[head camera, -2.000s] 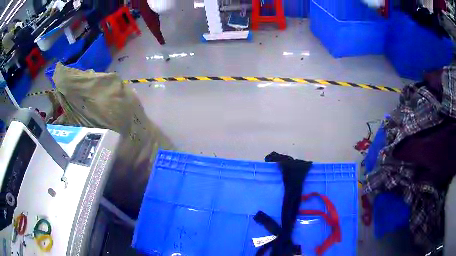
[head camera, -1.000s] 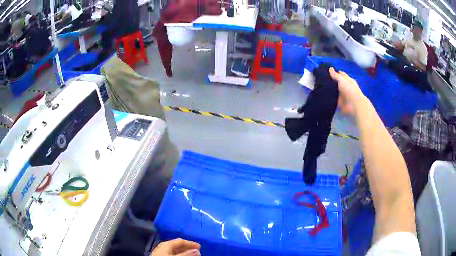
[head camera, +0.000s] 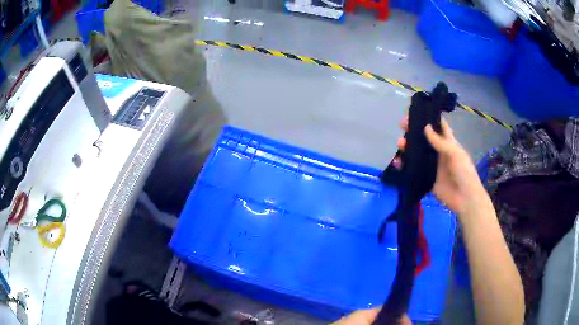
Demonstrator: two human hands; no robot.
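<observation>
A long black fabric bundle [head camera: 416, 159] hangs above the right part of the blue crate [head camera: 286, 209]. My right hand [head camera: 447, 166] grips its upper part, with fingers wrapped around it. My left hand [head camera: 363, 317] is at the bottom edge, partly cut off, and holds the lower end of the black fabric. A red fabric strip [head camera: 423, 244] lies on the crate, partly hidden behind the black bundle.
The white sewing machine [head camera: 57, 171] stands at the left, with yellow and green snips [head camera: 51, 225] on it. A khaki cloth [head camera: 165, 63] is behind it. Plaid fabric [head camera: 533, 149] is at the right. Yellow-black tape [head camera: 311, 60] crosses the floor.
The black fabric is raised off the crate compared with the oldest frame. Since the middle frame, my left hand has moved right and taken its lower end. The view has tilted down.
</observation>
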